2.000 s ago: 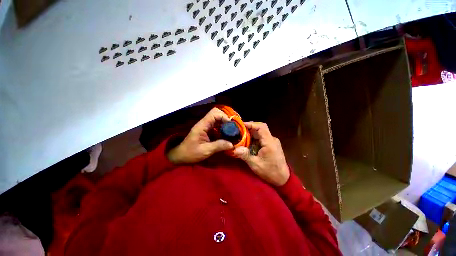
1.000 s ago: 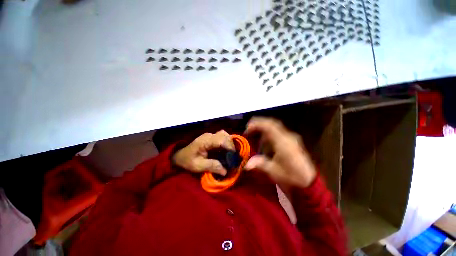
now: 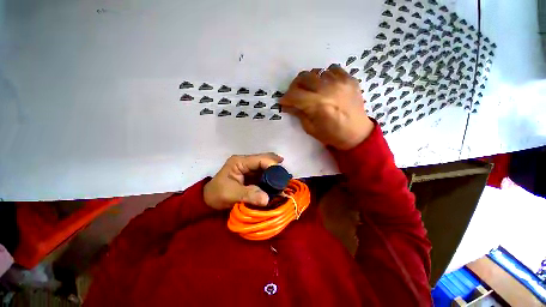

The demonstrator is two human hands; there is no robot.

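Note:
My left hand (image 3: 239, 183) holds the black plug end (image 3: 276, 178) of an orange cord coil (image 3: 263, 220) between thumb and fingers, at the table edge over my lap. A thin pale band crosses the right part of the coil. My right hand (image 3: 328, 105) is over the white table, slightly blurred, its fingertips down at the right end of the short strip of laid-out labels (image 3: 242, 103). Whether a label is between its fingertips cannot be told. The dense slanted block of labels (image 3: 431, 60) continues to the right of this hand.
The white table (image 3: 108, 138) has a dark seam at its right. A brown cardboard box (image 3: 446, 210) stands below the table edge at right, partly behind my right arm. Blue and brown items (image 3: 458, 288) lie at lower right. Something orange-red (image 3: 66, 225) is at lower left.
My right hand has left the coil and reached forward onto the labels on the table. My left hand still holds the plug, now with its round end facing up. The view has shifted toward the table.

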